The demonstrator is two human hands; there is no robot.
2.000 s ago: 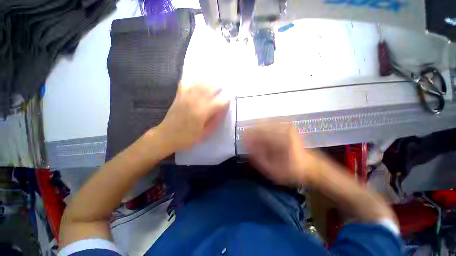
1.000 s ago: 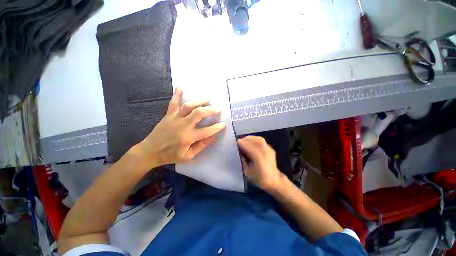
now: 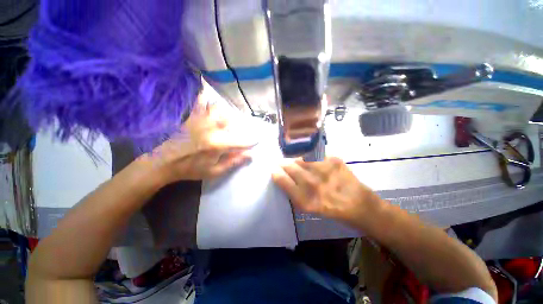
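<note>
The pale cut piece (image 3: 244, 208) lies on the table in front of the sewing machine (image 3: 369, 35), its lower end at the table's front edge. The dark panel (image 3: 172, 214) lies left of and partly under it. My left hand (image 3: 208, 148) lies spread on the pale piece's upper left part. My right hand (image 3: 324, 187) rests at its right edge, fingertips on the cloth just in front of the machine head. The needle and presser foot are hidden behind the machine head and glare.
A large purple tassel (image 3: 113, 77) hangs at upper left, covering part of the left arm and dark panel. A front lever with a round knob (image 3: 386, 120) juts out. Scissors (image 3: 515, 160) and a dark-red handle (image 3: 462, 132) lie at right. Measuring marks (image 3: 417, 202) run along the table edge.
The view has moved in under the machine head, and the tassel now fills the upper left. My right hand has moved from the cloth's lower edge up toward the machine. My left hand is further up.
</note>
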